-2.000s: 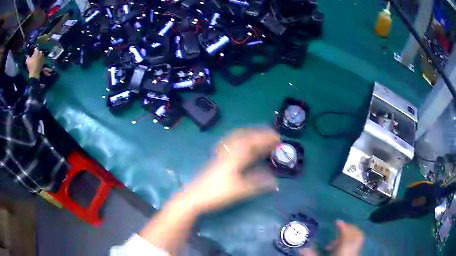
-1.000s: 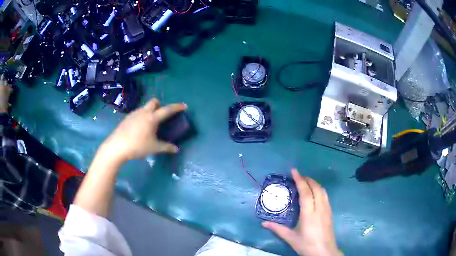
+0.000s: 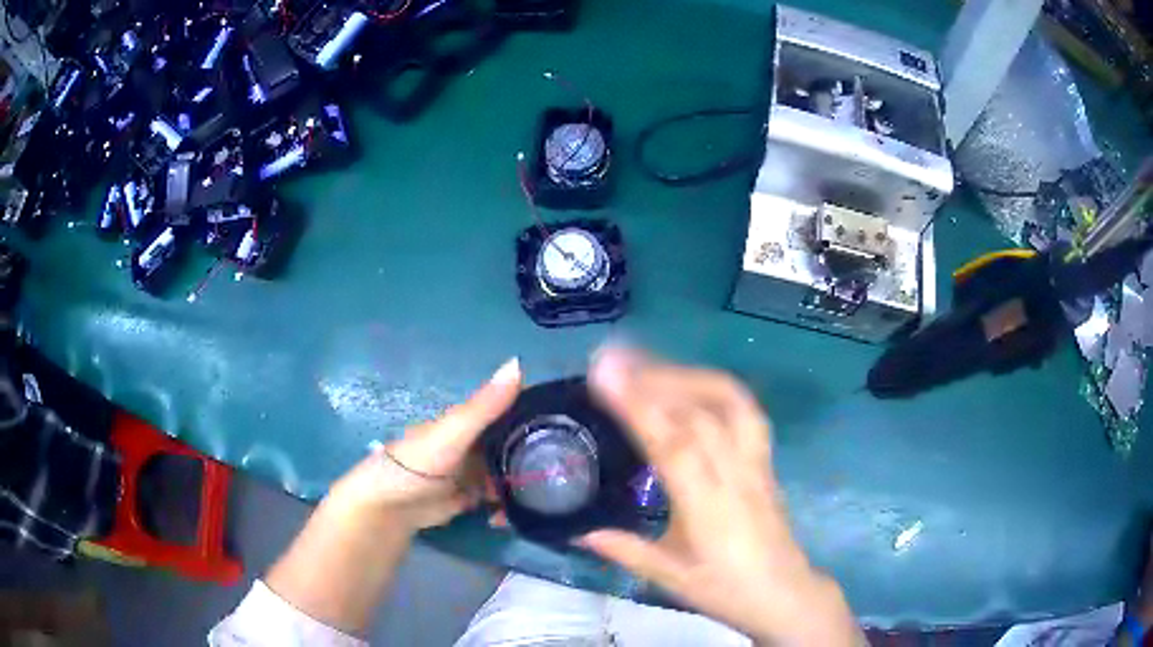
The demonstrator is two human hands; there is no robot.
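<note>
My left hand (image 3: 424, 474) and my right hand (image 3: 708, 487) hold a black speaker housing half (image 3: 551, 465) between them, low over the mat. A round silver-grey speaker driver and a thin red wire show in it. A shiny purple-white glint at its right side, by my right fingers, may be a second housing half with a cell; the overlap is too blurred to tell. My right hand is blurred. Two more front shells with silver-white drivers lie beyond, one nearer (image 3: 572, 268) and one farther (image 3: 575, 157).
A unit pile (image 3: 190, 139) lies at the upper left. A silver-white screw feeder (image 3: 841, 190) stands to the right, a black cable loop beside it. A black electric screwdriver (image 3: 967, 331) lies at the right, near a clear bag (image 3: 1030, 120). A red stool (image 3: 171, 506) and a person's plaid sleeve (image 3: 57, 468) are left.
My left hand has come right with the dark housing half it held. Both hands have met, and the front shell under my right hand is now lifted between them. The view has shifted.
</note>
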